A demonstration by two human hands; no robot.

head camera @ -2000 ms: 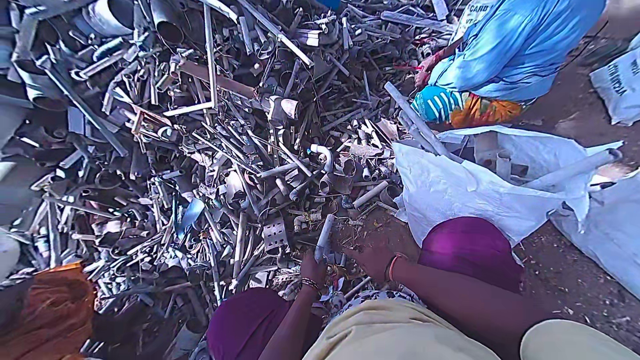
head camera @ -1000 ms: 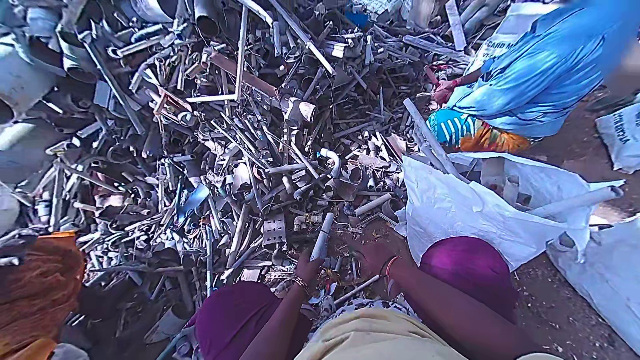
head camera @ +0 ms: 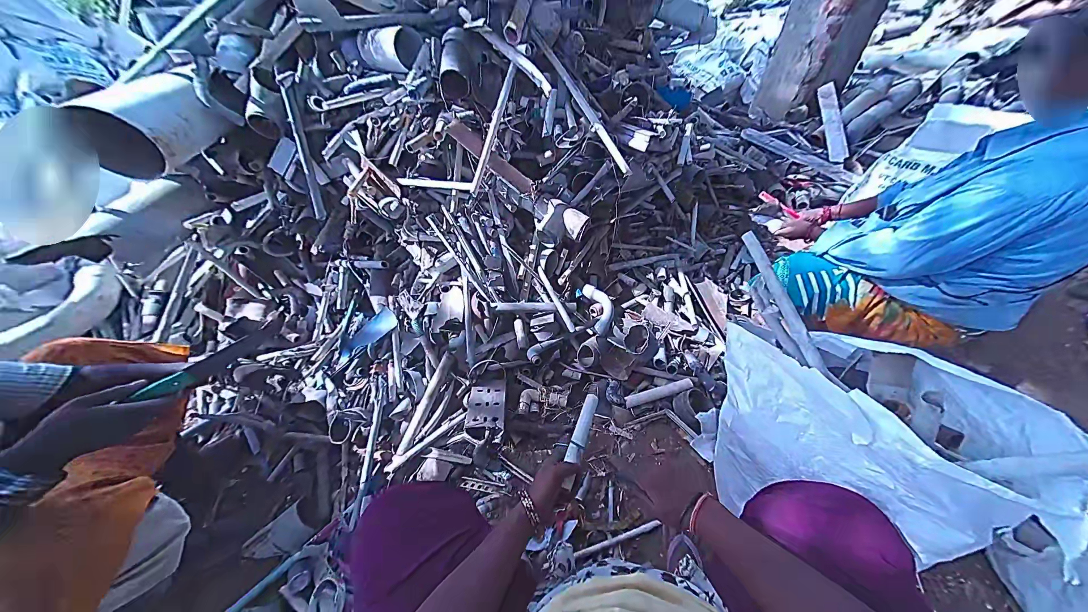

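Observation:
A short grey plastic pipe [head camera: 581,427] stands tilted upward out of my left hand [head camera: 552,483], whose fingers are closed around its lower end. My right hand [head camera: 663,486] is to the right of it, low over the brown ground; its fingers are dark and blurred, and whether they touch anything is unclear. Just beyond my hands lie another short pipe piece [head camera: 659,393], a grey perforated plate [head camera: 485,407] and a white curved pipe [head camera: 602,308], all at the near edge of a heap of scrap pipes [head camera: 476,255].
A white sack [head camera: 790,425] holding pipe pieces lies open at the right. Behind it sits a person in a blue shirt [head camera: 960,229], hands near a red object [head camera: 777,204]. At the left edge another person's arm is beside orange cloth [head camera: 119,476]. Large pipes [head camera: 161,119] lie upper left.
The view has tilted upward and shows more of the heap's far side. My left hand has kept hold of the pipe throughout. At the left, another person's arm has come into view.

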